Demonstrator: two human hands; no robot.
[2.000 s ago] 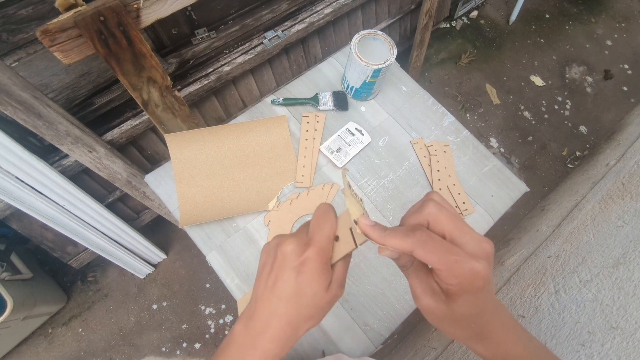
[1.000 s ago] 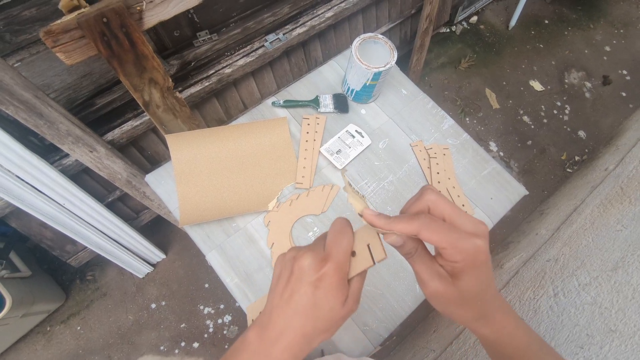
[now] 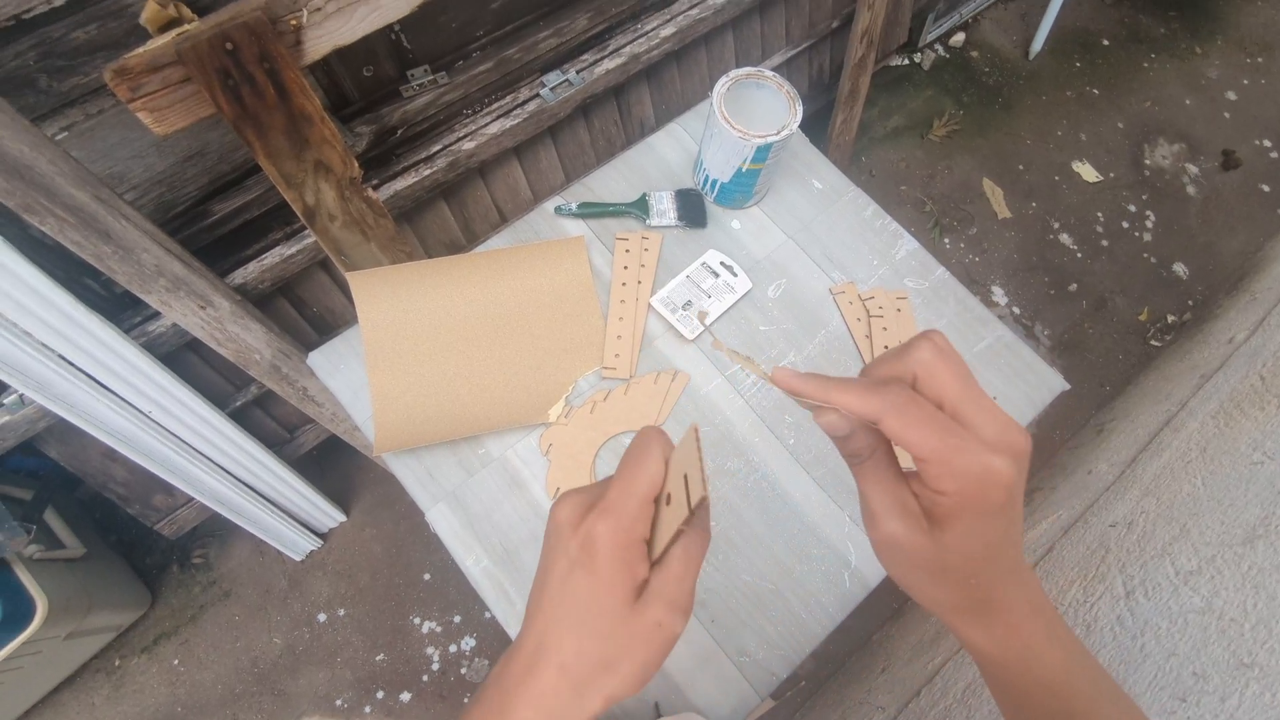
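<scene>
My left hand [image 3: 625,560] grips a flat brown board piece [image 3: 681,490] with a slot and a small hole, its edge tilted up. Between the thumb and fingers of my right hand [image 3: 920,450] is a thin, ragged-edged strip [image 3: 740,358], perhaps sandpaper; it points up and left, apart from the held piece. Beyond my left hand lie curved, notched board pieces [image 3: 610,412]. Two straight perforated strips [image 3: 630,305] rest farther back, beside a sheet of sandpaper [image 3: 480,345]. More perforated pieces [image 3: 880,318] lie fanned out behind my right hand, which partly hides them.
A blister card [image 3: 701,293] with writing lies mid-table. Behind it are a green-handled paintbrush [image 3: 630,208] and an open, paint-streaked can [image 3: 745,140]. The grey tabletop [image 3: 780,560] stands against a wooden structure [image 3: 300,140], with white panels [image 3: 170,400] at the left and a rough wall at the right.
The held board piece and the thin strip, close together two seconds ago, are now apart. My left hand has turned the piece more edge-up.
</scene>
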